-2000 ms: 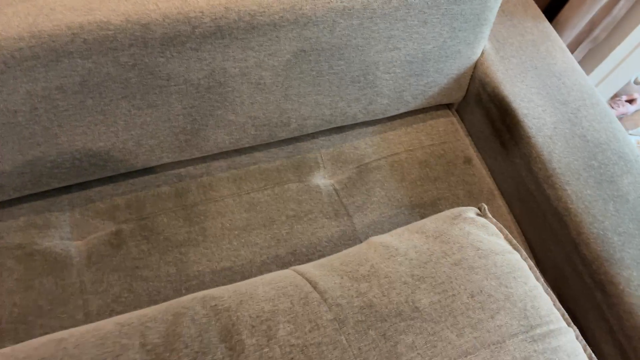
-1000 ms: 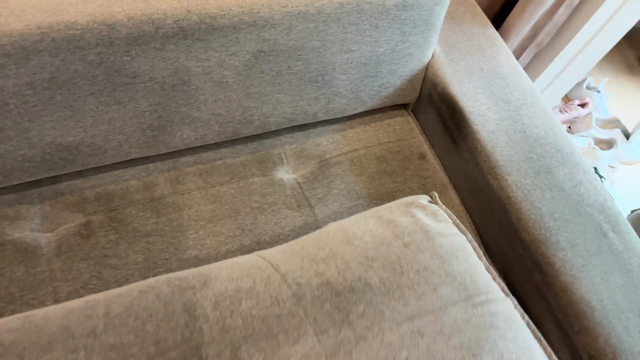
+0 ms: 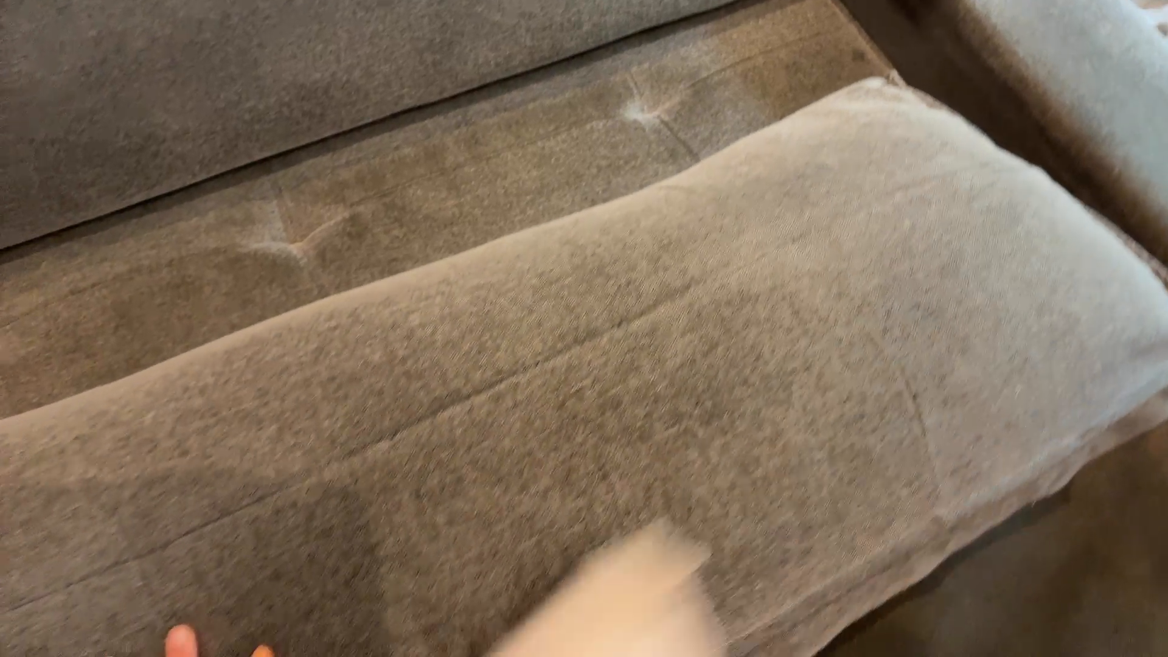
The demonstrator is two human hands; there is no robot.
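Observation:
A long grey-brown fabric cushion lies across the tufted sofa seat. Two fingertips of my left hand show at the bottom edge, over the cushion's near left part; the rest of that hand is out of frame. My right hand is blurred at the bottom centre, over or on the cushion. Its fingers cannot be made out, nor whether it touches the fabric. I see no object in either hand.
Behind the seat rises the sofa's backrest. The armrest stands at the upper right, beyond the cushion's far end. A darker brown surface lies below the cushion's near edge at the lower right.
Both hands have come into view at the bottom edge. The view has shifted, with much more of the cushion showing and less of the armrest.

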